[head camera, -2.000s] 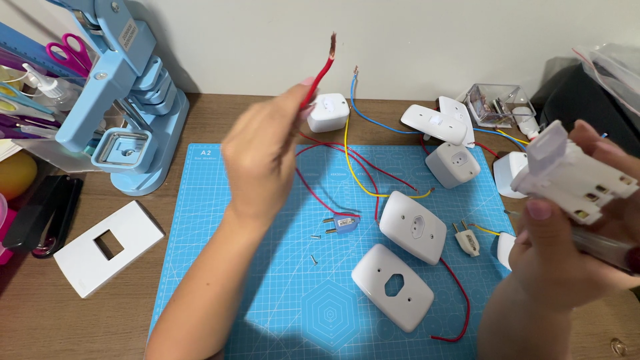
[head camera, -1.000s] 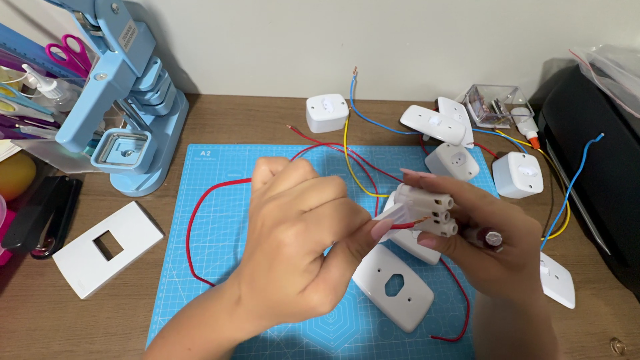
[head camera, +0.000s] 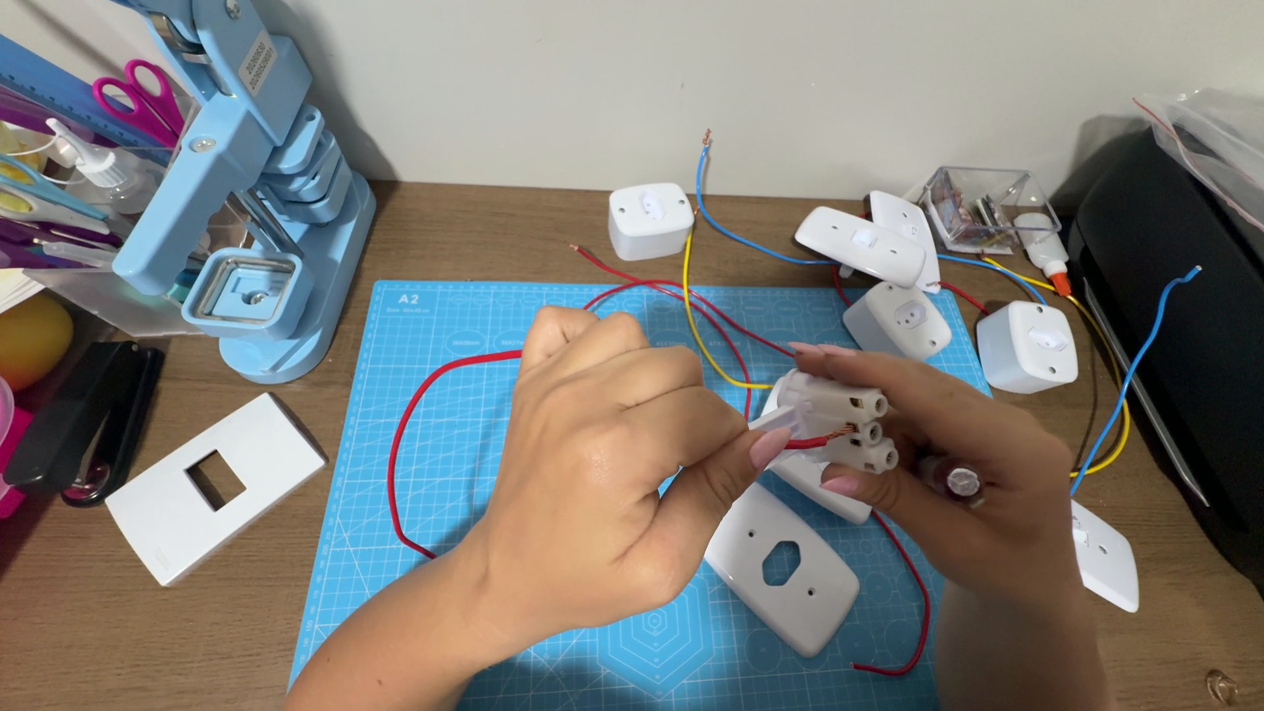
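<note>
My left hand (head camera: 612, 464) pinches a red insulated wire (head camera: 812, 443) near its stripped copper end. The bare strands meet the middle terminal of a white plastic socket module (head camera: 839, 415). My right hand (head camera: 973, 464) grips that module between thumb and fingers, its terminals facing right, and also keeps a screwdriver (head camera: 960, 480) in the palm, of which only the round handle end shows. The red wire loops out left of my left hand over the blue cutting mat (head camera: 444, 592). Just below the hands lies a white cover plate (head camera: 785, 571) with a hexagonal opening.
White outlet boxes (head camera: 652, 222) and plates (head camera: 861, 245) with blue, yellow and red wires lie behind and to the right. A light-blue press (head camera: 296, 197), black stapler (head camera: 89, 425) and white plate (head camera: 215, 489) are at left. A clear box (head camera: 987, 209) and black appliance (head camera: 1175, 296) stand right.
My left hand has brought the red wire's bare end from above the mat down to the module. My right hand has moved left with the module and turned it.
</note>
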